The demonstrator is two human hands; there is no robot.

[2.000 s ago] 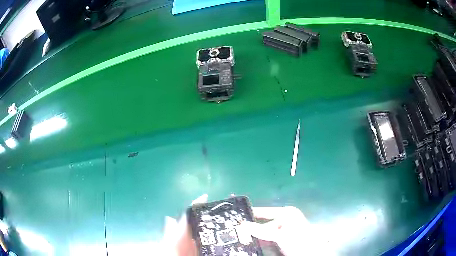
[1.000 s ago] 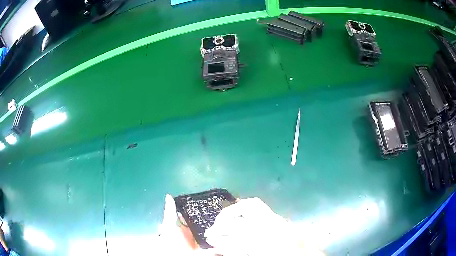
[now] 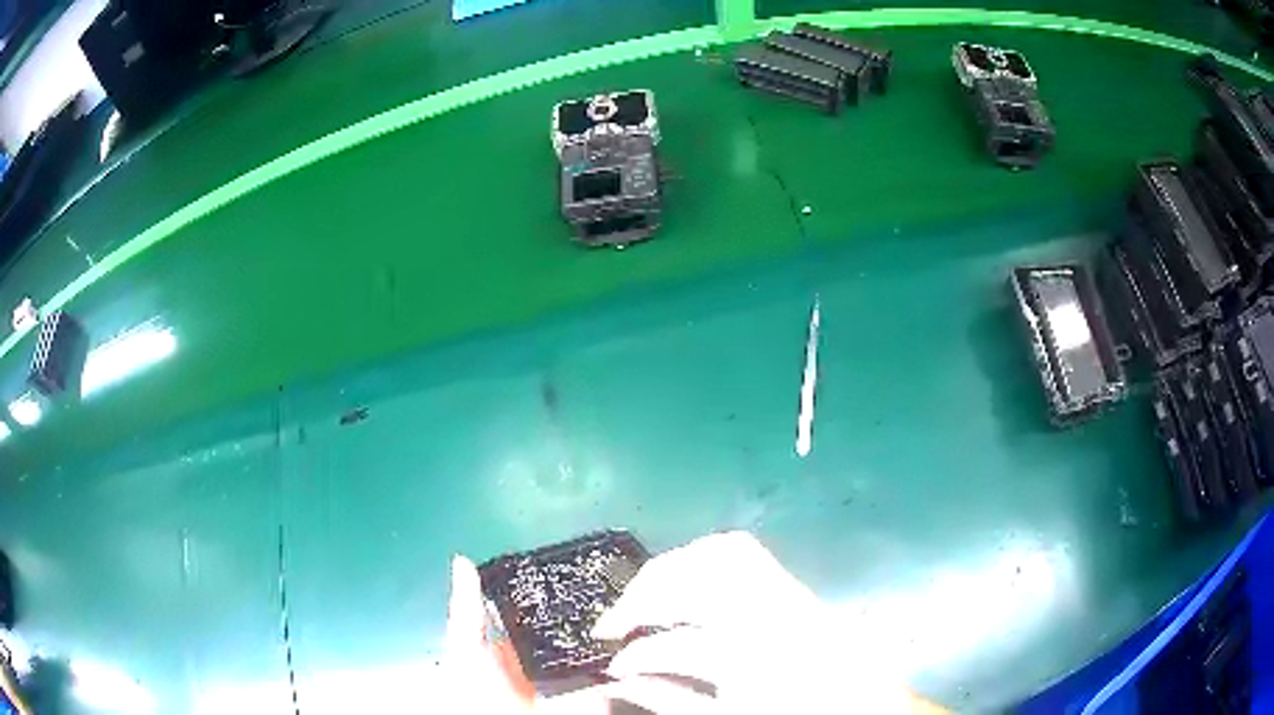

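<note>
A front housing with circuit board point(image 3: 562, 598), a black tray with white print and small parts, is held low in the picture. My left hand point(image 3: 475, 629) grips its left edge; only the thumb and part of the fingers show. My right hand point(image 3: 727, 615) lies over its right side, fingers on the board, washed out by glare. The picture's lower edge cuts off both hands. Silvery tweezers point(image 3: 808, 384) lie on the bench beyond the hands.
Opened cameras stand on the darker green strip, one ahead point(image 3: 608, 168) and one farther right point(image 3: 1003, 105). Dark block parts point(image 3: 810, 67) lie between them. A rear cover point(image 3: 1069, 342) lies by stacked covers point(image 3: 1185, 238) at right. A blue bin point(image 3: 1202, 629) is lower right.
Since two seconds ago, the housing has turned and my right hand has moved farther over it. The bench items have shifted slightly upward in view with the camera.
</note>
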